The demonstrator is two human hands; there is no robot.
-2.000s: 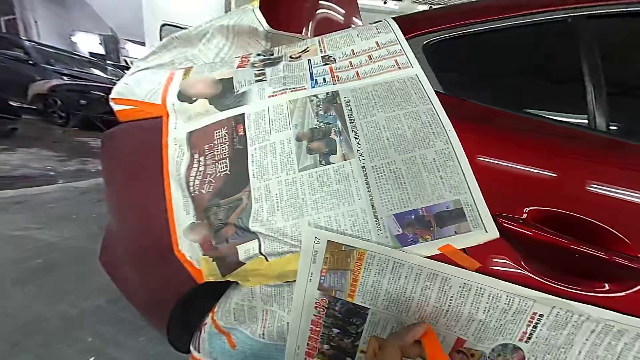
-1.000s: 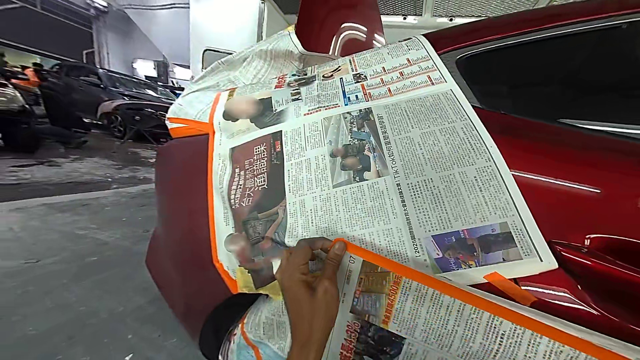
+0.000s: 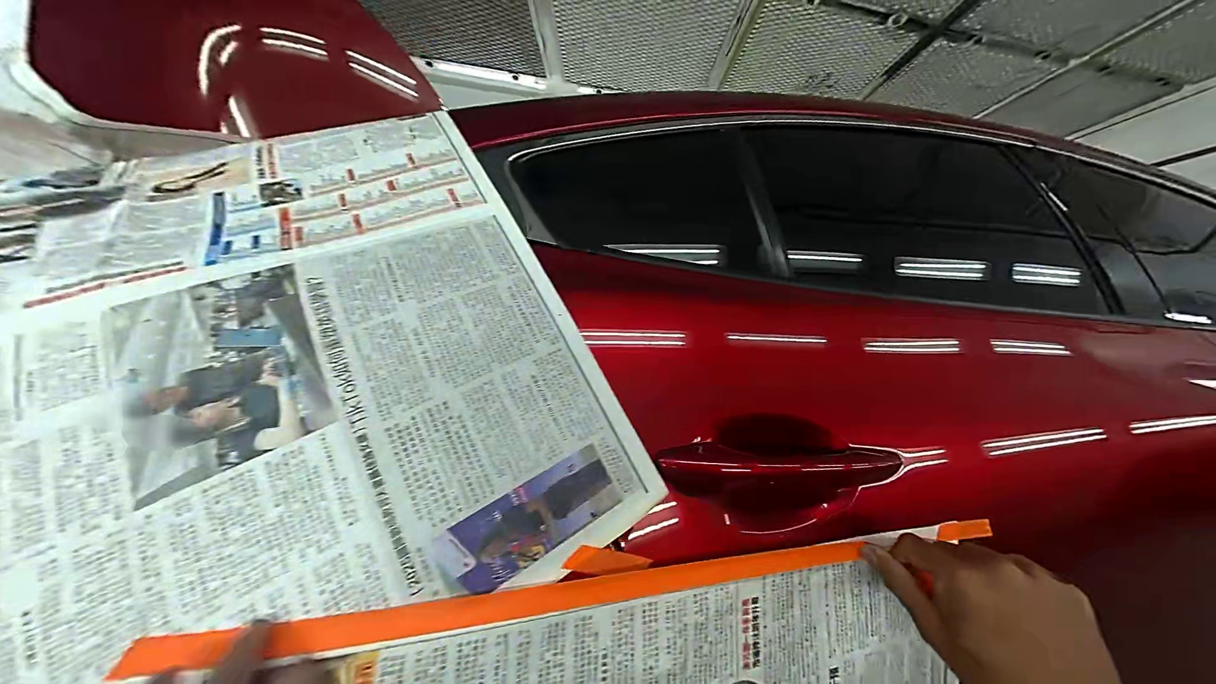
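Note:
A lower newspaper sheet (image 3: pixel 684 636) has orange masking tape (image 3: pixel 532 597) along its top edge, which overlaps the bottom of an upper newspaper sheet (image 3: pixel 456 361). My left hand (image 3: pixel 252 660), partly cut off by the bottom edge of the view, touches the tape near its left end. At the right end, my right hand (image 3: pixel 988 608) pinches the taped edge of the lower sheet between thumb and fingers. A short orange tape piece (image 3: pixel 605 560) sits at the upper sheet's lower corner, and another orange tab (image 3: pixel 964 530) sticks out past my right fingers.
The red car's rear door (image 3: pixel 798 380) stands behind the paper, with its door handle (image 3: pixel 779 463) just above the taped edge. Dark side windows (image 3: pixel 855 209) run along the top. A raised red panel (image 3: pixel 228 66) is at the upper left, under a ceiling of mesh panels (image 3: pixel 798 57).
The view has swung right along the car. My right hand now shows at the right end of the lower sheet. The hand seen one second ago was at the sheet's upper left corner.

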